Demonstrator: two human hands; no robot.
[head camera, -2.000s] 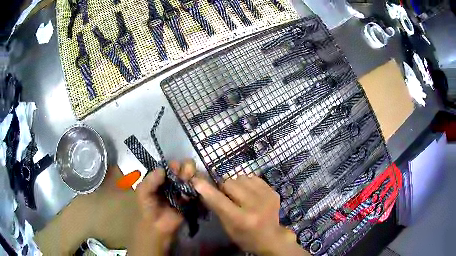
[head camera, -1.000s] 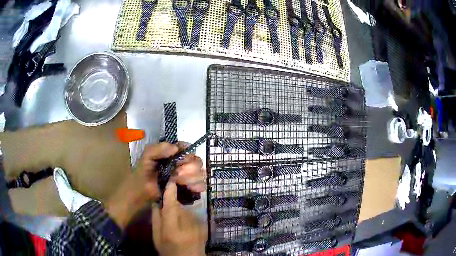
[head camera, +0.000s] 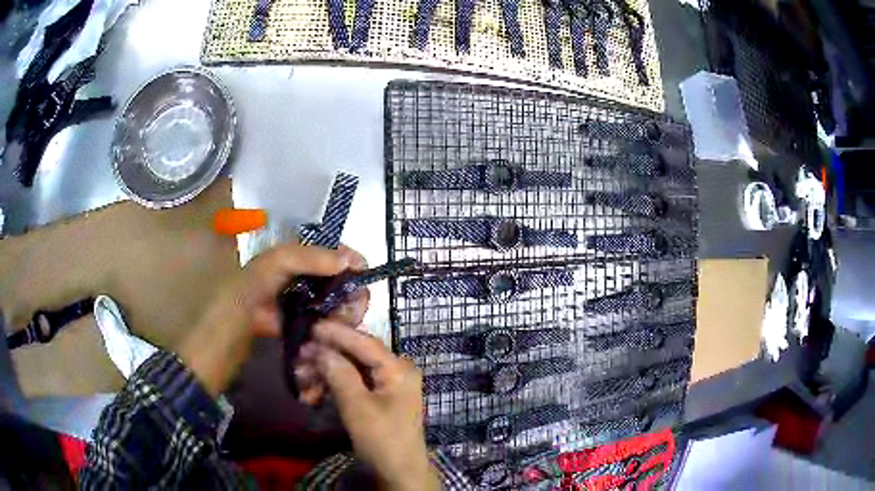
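Observation:
My left hand (head camera: 278, 297) is bare and closed around dark carbon-patterned watch pieces (head camera: 326, 292). One patterned strip sticks up from the hand and another points right toward the rack. My right hand (head camera: 369, 379) is just below, its fingertips pinching the lower part of the same pieces. Exactly how many pieces are held is hidden by the fingers. The black wire mesh rack (head camera: 441, 125) lies to the right, with several watch pieces in two columns.
A cream mesh mat (head camera: 317, 34) with dark watches is at the back. A steel bowl (head camera: 175, 137), an orange piece (head camera: 240, 221), brown cardboard (head camera: 144, 259), one watch piece (head camera: 43, 326) and a white cloth (head camera: 120, 336) are left. A clear plastic box (head camera: 715, 115) and cardboard (head camera: 734, 316) are beyond the rack.
The view has turned since two seconds ago, then shifted slightly. Both hands keep the pieces; my right hand has moved from touching near the top to gripping lower down.

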